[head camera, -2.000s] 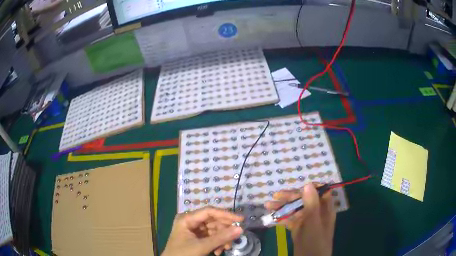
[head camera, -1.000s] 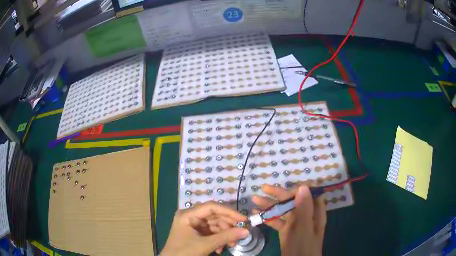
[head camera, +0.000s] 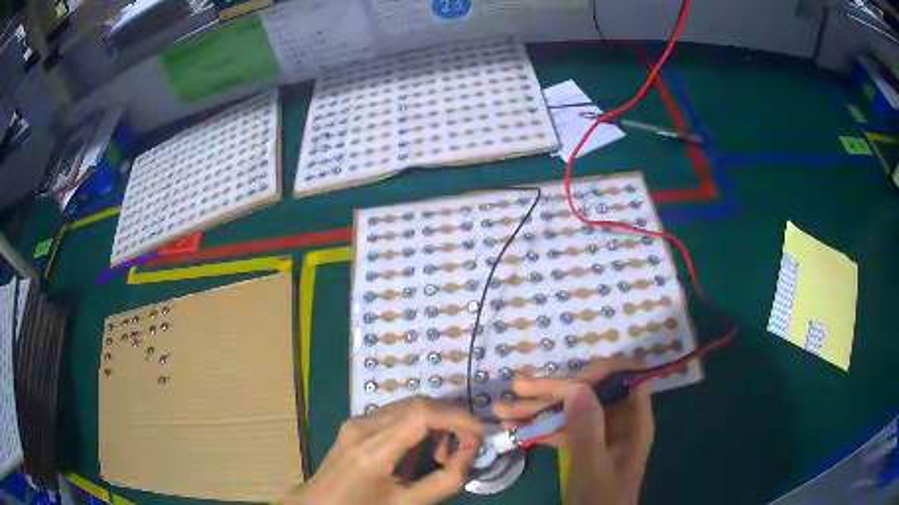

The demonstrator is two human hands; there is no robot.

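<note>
My right hand (head camera: 596, 424) holds the grey and dark test probe (head camera: 557, 422), its pale tip over the silver stepped test base (head camera: 496, 473). My left hand (head camera: 404, 452) has thumb and forefinger bent together at the base, beside the probe tip. Whether a small component is between those fingers is hidden. The white working tray (head camera: 532, 286) lies just behind both hands, with rows of silver dots and tan linked holes. A black lead (head camera: 490, 271) crosses it down to the base. The red lead (head camera: 631, 229) passes over the tray's right part to the probe's rear.
A brown cardboard sheet (head camera: 202, 404) with several small dark pieces lies at left. Two filled white trays (head camera: 429, 113) (head camera: 202, 182) are behind. A yellow label sheet (head camera: 818, 296) is at right. White paper (head camera: 582, 128) and a thin grey tool (head camera: 660, 130) lie at the back. Layered boards (head camera: 39, 385) stand far left.
The probe tip has moved left and down to the base since the oldest frame. My left fingers have bent closer around the tip. The view has tilted down, and the monitor has left the picture.
</note>
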